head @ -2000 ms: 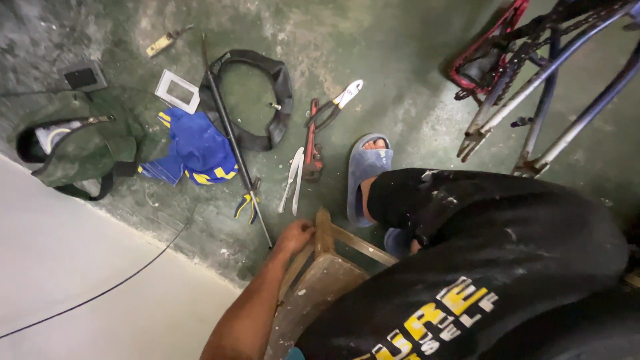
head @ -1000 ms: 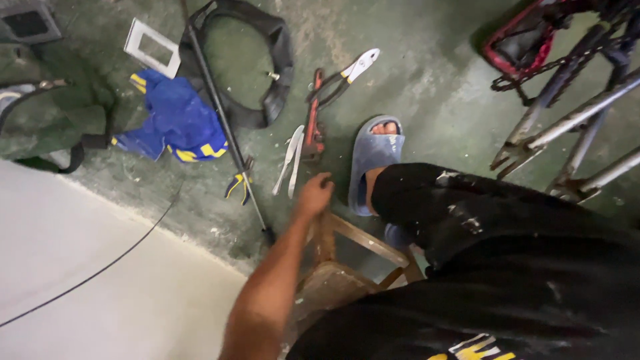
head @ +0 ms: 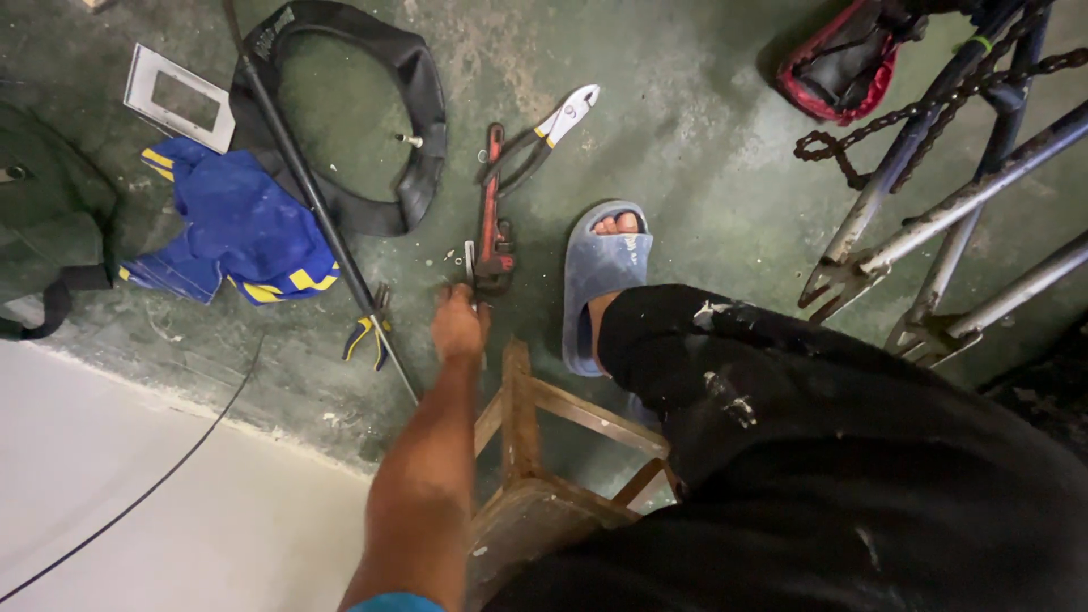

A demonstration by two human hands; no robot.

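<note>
My left hand (head: pixel 459 327) reaches down to the floor with its fingers around a slim silver metal tool (head: pixel 469 259); most of the tool is hidden under the hand. Just beyond the fingers lies a red pipe wrench (head: pixel 490 208). Slip-joint pliers (head: pixel 557 123) with dark handles rest partly over the wrench. To the left of my hand are small yellow-and-black pliers (head: pixel 371 331), beside a long black rod (head: pixel 310 187) with a thin metal end. My right hand is not in view.
A wooden stool (head: pixel 520 425) stands below my hand, beside my sandalled foot (head: pixel 608 280). An inner tube (head: pixel 425 110), blue cloth (head: pixel 246 221), pale frame (head: pixel 178 98) and dark green bag (head: pixel 51 204) lie left. A bicycle frame (head: pixel 943 221) with loose chain (head: pixel 943 102) occupies the right.
My left hand has moved from the stool leg to the silver tool near the pipe wrench. The view has moved closer to the floor tools.
</note>
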